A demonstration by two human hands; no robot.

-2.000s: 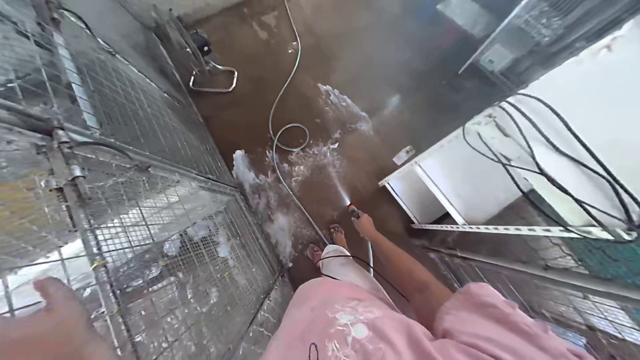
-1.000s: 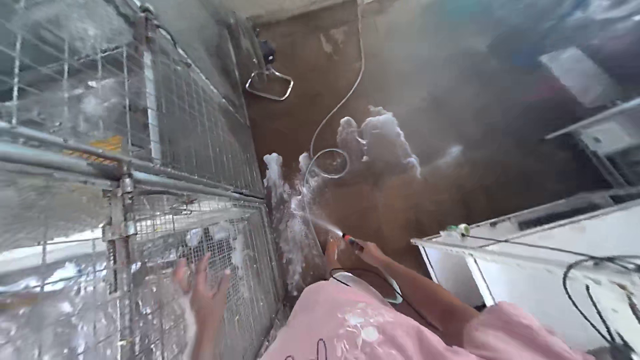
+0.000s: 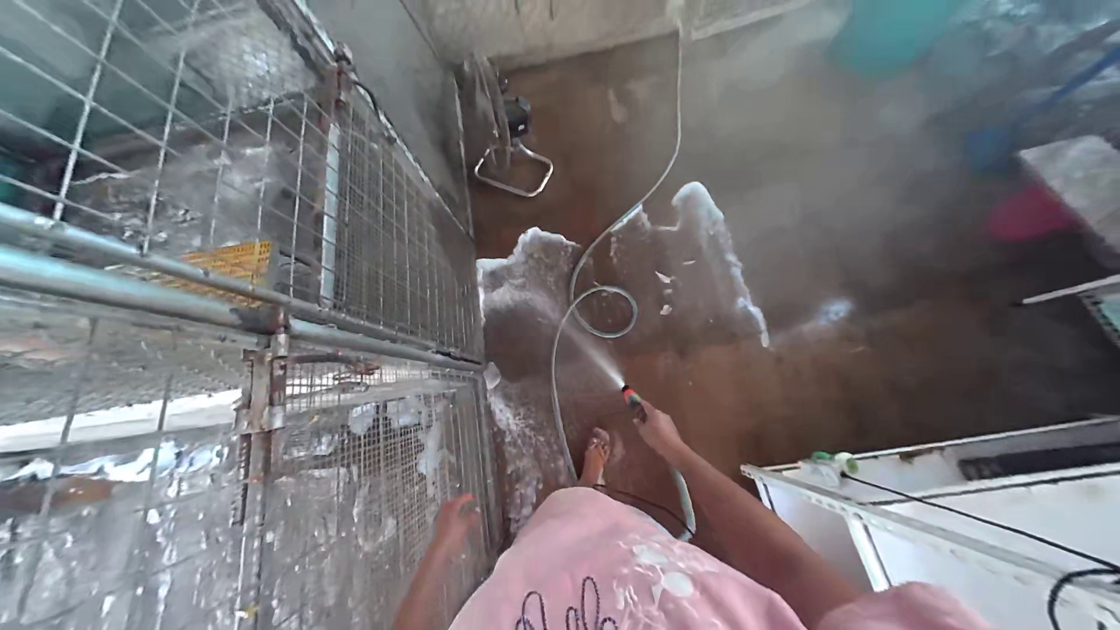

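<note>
My right hand point(image 3: 658, 430) is closed around a hose spray nozzle point(image 3: 632, 399), black with red and green parts. A fan of water leaves its tip toward the wet brown floor point(image 3: 726, 385) at the foot of the wire mesh cage. The pale hose point(image 3: 679, 122) runs down the floor, makes one loop, and passes beside my bare foot point(image 3: 596, 453). White foam point(image 3: 534, 245) lies on the floor near the cage and right of the loop. My left hand point(image 3: 457, 516), blurred, is beside the lower cage mesh; I cannot tell whether it touches or what its fingers do.
The wire mesh cage point(image 3: 411, 254) fills the left side, with a yellow plastic crate point(image 3: 229, 267) behind its mesh. A fan with a metal tube stand point(image 3: 516, 188) stands by the wall. At lower right is a white cabinet-like unit point(image 3: 919, 516) with a black cable.
The foam patches have shifted and spread along the floor. My left hand, with fingers spread in front of the mesh a second ago, is now lower and closer to my body. The view has swung somewhat.
</note>
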